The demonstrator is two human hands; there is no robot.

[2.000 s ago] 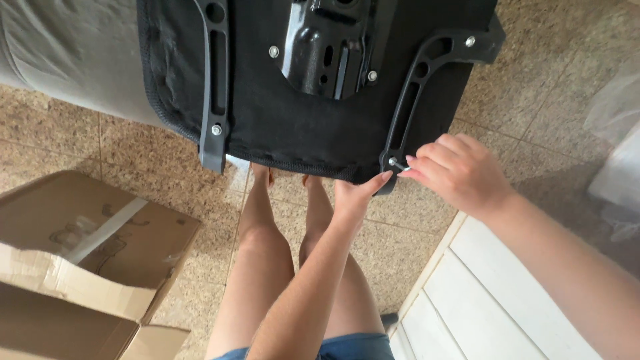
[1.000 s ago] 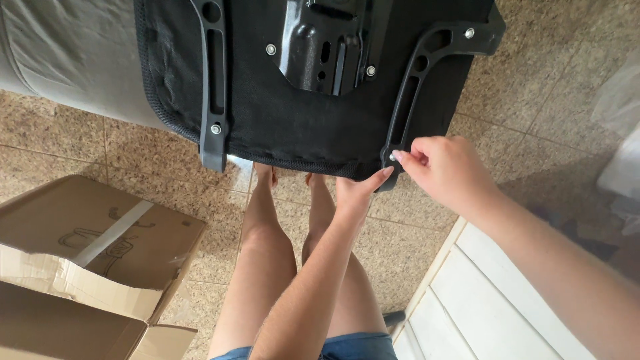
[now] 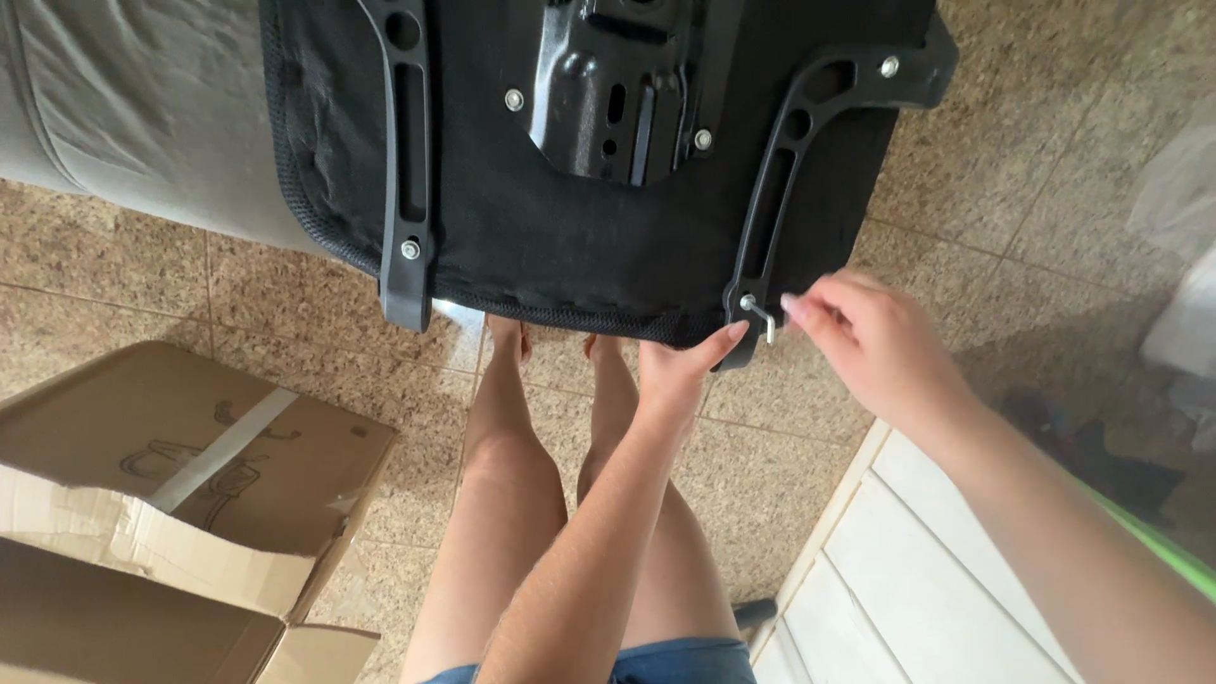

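The underside of a black chair seat (image 3: 589,247) lies at the top, with a black metal mechanism plate (image 3: 608,104) bolted to its middle. Black plastic armrest brackets are fixed at the left (image 3: 410,161) and right (image 3: 774,199). A small silver hex key (image 3: 766,319) sits in the bolt (image 3: 747,301) at the lower end of the right bracket. My left hand (image 3: 684,366) grips the seat edge beside that bracket's end, thumb on top, fingers hidden beneath. Just right of the hex key is my right hand (image 3: 850,332), fingers curled, apparently not touching the key.
A grey upholstered piece of furniture (image 3: 161,123) stands at the upper left. An opened cardboard box (image 3: 313,494) lies at the lower left on the speckled tile floor (image 3: 399,513). White panelled furniture (image 3: 931,560) is at the lower right, and clear plastic wrapping (image 3: 1178,313) at the right edge.
My right hand's fingers, at the hex key two seconds ago, are now just right of it, and the key stands in plain view. My left hand stays at the seat edge.
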